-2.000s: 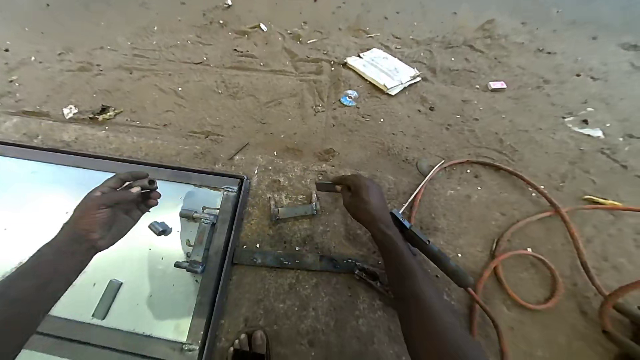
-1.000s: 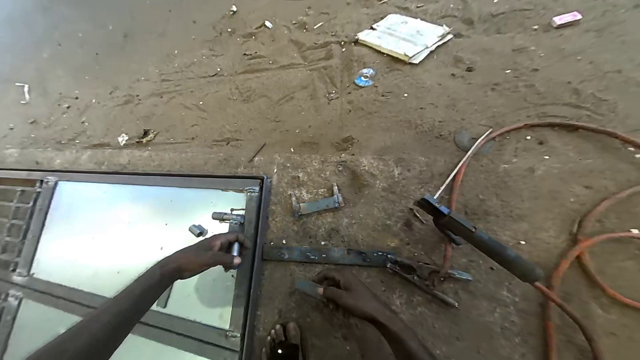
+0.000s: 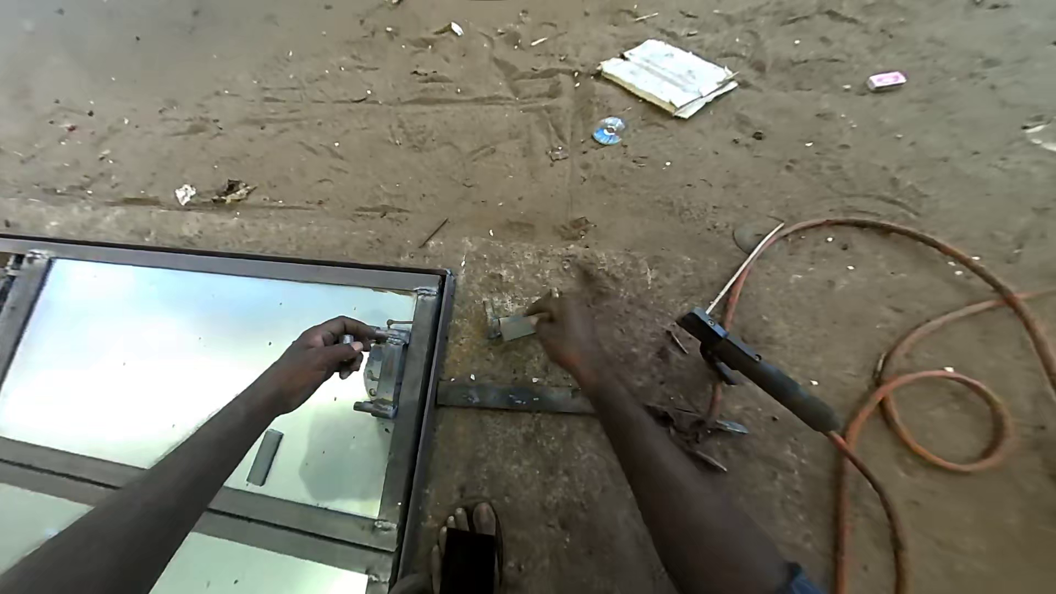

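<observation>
My left hand (image 3: 326, 355) is over the sheet-metal panel (image 3: 165, 346) of a steel frame (image 3: 425, 363), with a small metal piece (image 3: 346, 340) between its fingers, close to a metal bracket with barrel-like ends (image 3: 386, 371). My right hand (image 3: 565, 330) is beyond the frame's right edge, low over the ground, at a small metal bracket (image 3: 493, 320). A flat metal piece (image 3: 518, 327) extends from its fingertips; the hand partly hides the bracket. A loose flat metal strip (image 3: 265, 457) lies on the panel.
A flat steel bar (image 3: 516, 398) runs from the frame toward a ground clamp (image 3: 693, 429). Right of it lie a welding electrode holder (image 3: 767, 371) with a rod (image 3: 742, 268) and an orange cable (image 3: 932, 235). Farther off are folded cardboard (image 3: 668, 76) and a disc (image 3: 609, 130). A foot (image 3: 472, 528) is below.
My right hand has moved from beside the flat bar up to the small bracket, still with the flat piece. My left hand has shifted from the frame's right side to the left of the barrel-ended bracket.
</observation>
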